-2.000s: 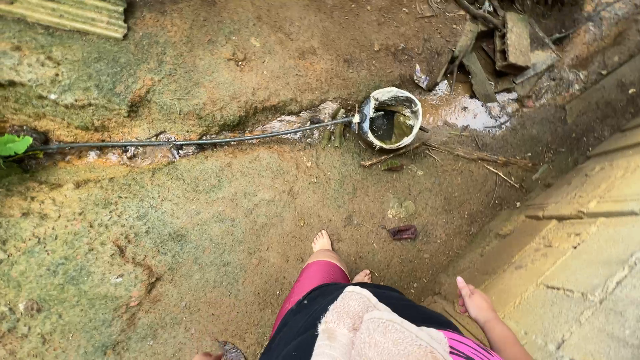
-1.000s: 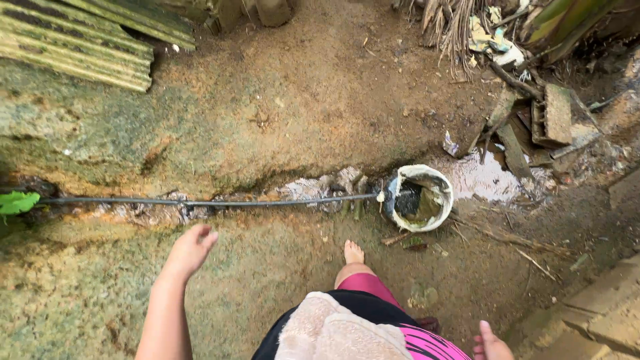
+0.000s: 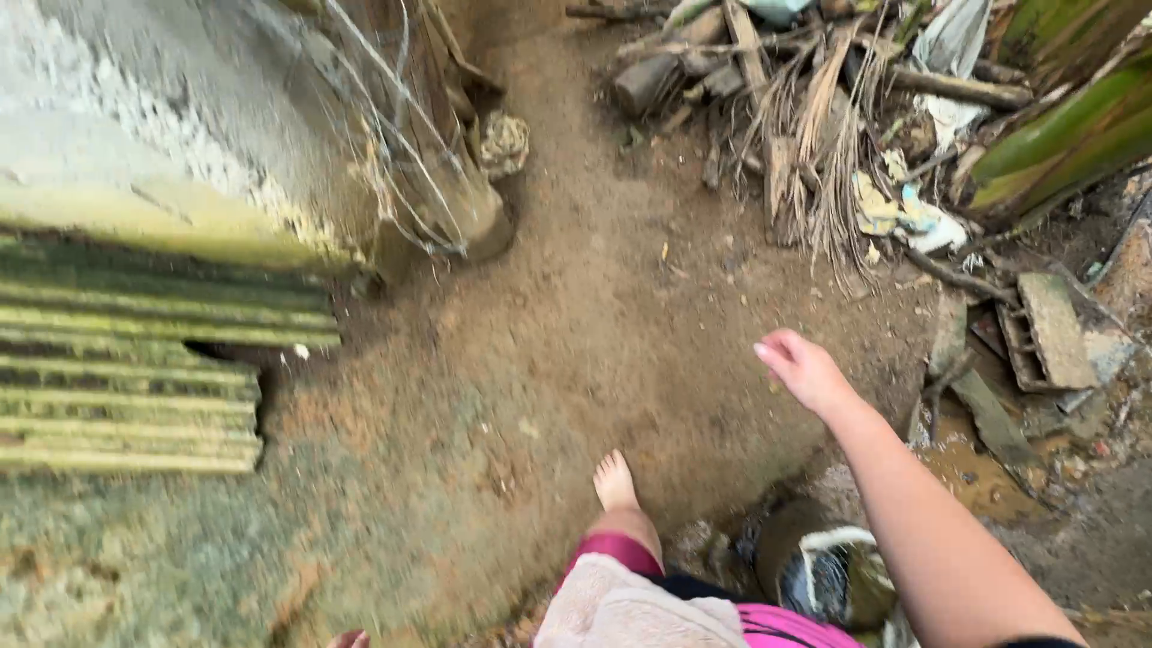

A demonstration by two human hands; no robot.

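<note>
My right hand (image 3: 804, 367) hangs over the bare dirt at the right of centre, fingers loosely curled and apparently with nothing in them. Of my left hand (image 3: 349, 639) only fingertips show at the bottom edge, over mossy ground. A light fluffy cloth (image 3: 630, 607) lies over my front, above dark and pink clothing, touched by neither visible hand. My bare foot (image 3: 616, 481) is on the dirt. Partly behind my right forearm, a round container with a whitish rim (image 3: 837, 538) holds dark water, low in the view.
Corrugated roofing sheets (image 3: 126, 405) lie at the left, below a rough concrete wall (image 3: 180, 135). Wires hang around a post (image 3: 472, 216). Sticks and dry palm fronds (image 3: 823, 135) are heaped at upper right. A broken hollow block (image 3: 1057, 333) lies beside muddy water (image 3: 972, 468).
The view has moved forward over the ground, past the hose. My left hand, raised in view one second ago, is now almost out of the frame; my right forearm now reaches into view.
</note>
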